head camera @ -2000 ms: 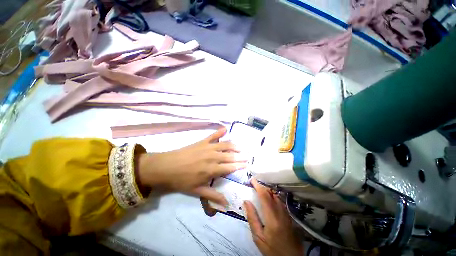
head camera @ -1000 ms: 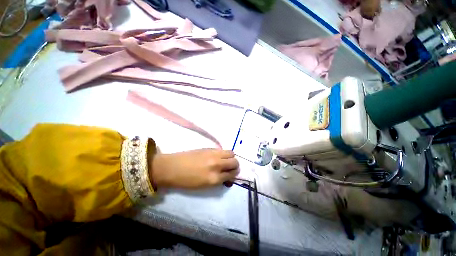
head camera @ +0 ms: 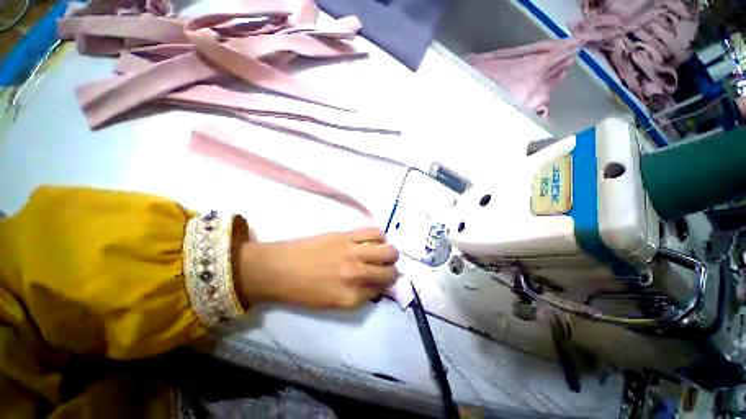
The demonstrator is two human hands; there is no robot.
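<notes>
My left hand, in a yellow sleeve, is closed on a pink fabric strip just left of the needle plate. The strip runs up and left from my fingers, and a short pale end shows below them. A long dark narrow tool, apparently scissors, points up from the bottom edge, its tip beside that strip end. Whether it touches is unclear. My right hand is not clearly seen; a small brownish patch at the bottom edge cannot be identified. The white sewing machine head is right of the plate.
A pile of pink strips lies on the table at upper left, thin ends trailing toward the plate. Purple-grey cloth lies beyond. Pink garment pieces are at upper right. A dark green cylinder and another dark narrow item are at right.
My left hand has moved from flat beside the needle to closed on the strip, left of the plate. My right hand has left the needle area. The dark tool has appeared and since tilted. The view has shifted.
</notes>
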